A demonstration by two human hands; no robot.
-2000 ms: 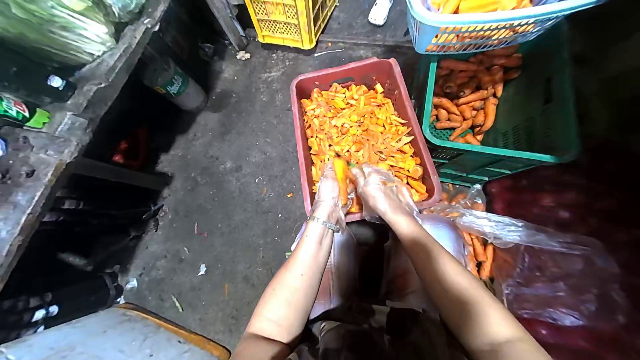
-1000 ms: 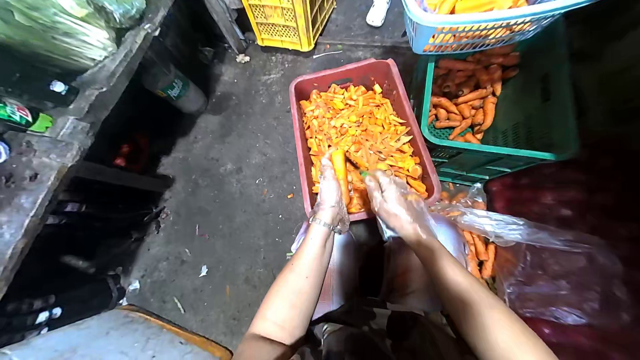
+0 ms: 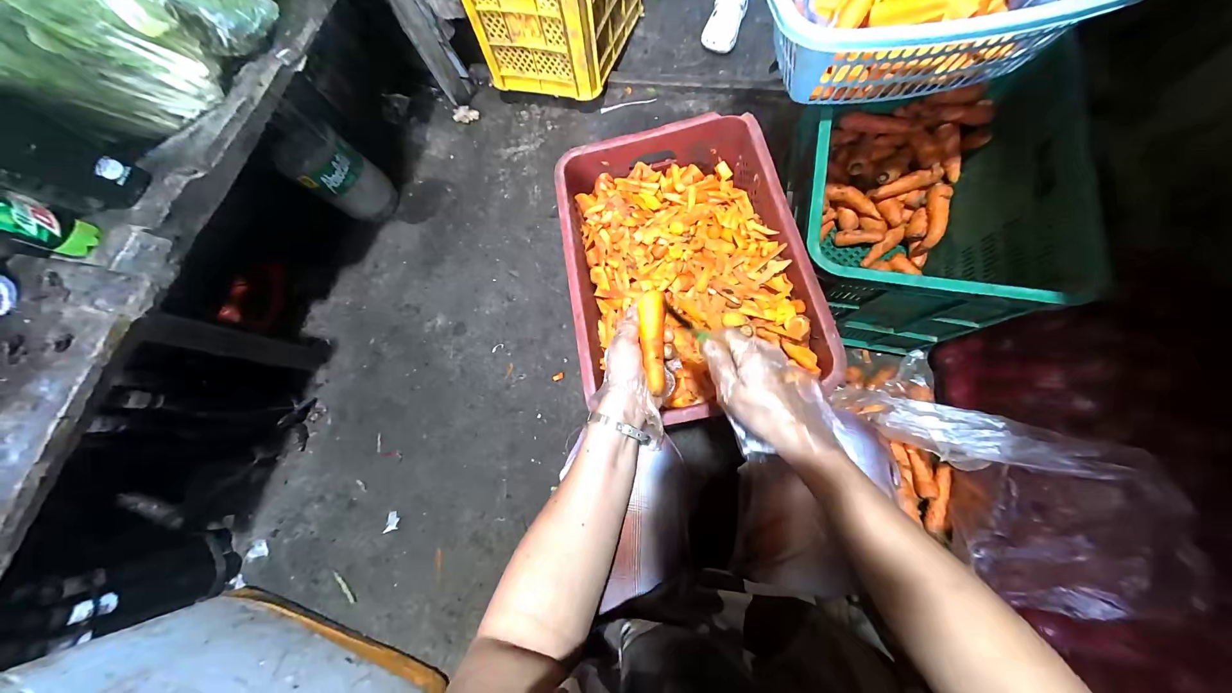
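My left hand, in a clear plastic glove, grips an upright peeled carrot over the near end of a red plastic crate. To its right my right hand, gloved too, is closed on a small tool with a green part; a thin dark blade seems to point toward the carrot, its kind unclear. Orange carrot pieces and peelings fill much of the crate below both hands. A bracelet circles my left wrist.
A green crate of unpeeled carrots stands right, under a light blue basket. A clear plastic bag with carrots lies below it. A yellow crate is ahead; a wooden bench runs along the left.
The right hand has shifted slightly away from the left since two seconds ago, when the two were close together. The left hand keeps its hold on a carrot.
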